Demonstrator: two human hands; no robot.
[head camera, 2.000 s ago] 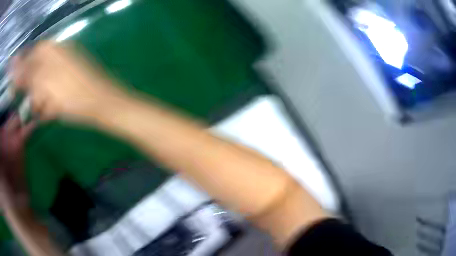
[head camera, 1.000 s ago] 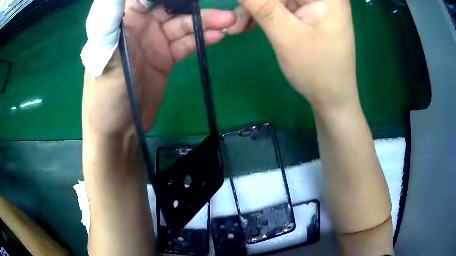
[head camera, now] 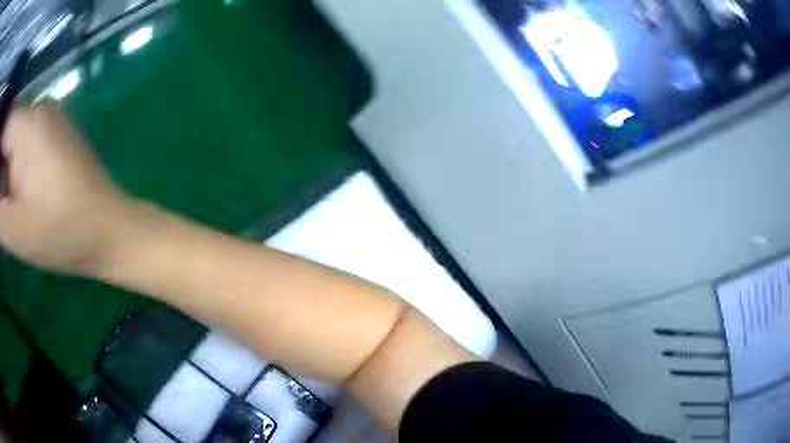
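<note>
My right hand (head camera: pixel 52 186) is at the left edge, blurred and partly cut off. Its fingers are curled at a slim dark object (head camera: pixel 10 91), which is also cut off; I cannot tell whether it is a tool or a frame's side. My left hand is not in view. Black phone frames lie at the bottom left, partly on a white mat (head camera: pixel 355 229): one has a dark panel (head camera: pixel 241 424), another (head camera: pixel 303 400) lies beside it. A blurred dark shape (head camera: pixel 43 398) is in the lower left corner.
The glossy green bench surface (head camera: pixel 216 104) runs along the left. Crinkled clear film (head camera: pixel 43 35) is at the top left. A light-grey machine (head camera: pixel 485 208) fills the right, with a brightly lit window (head camera: pixel 580 52), vent slots (head camera: pixel 697 373) and paper sheets (head camera: pixel 762 320).
The view has swung right towards the machine. My right hand has shifted to the left edge of the picture, and my left hand with the phone frame no longer shows clearly.
</note>
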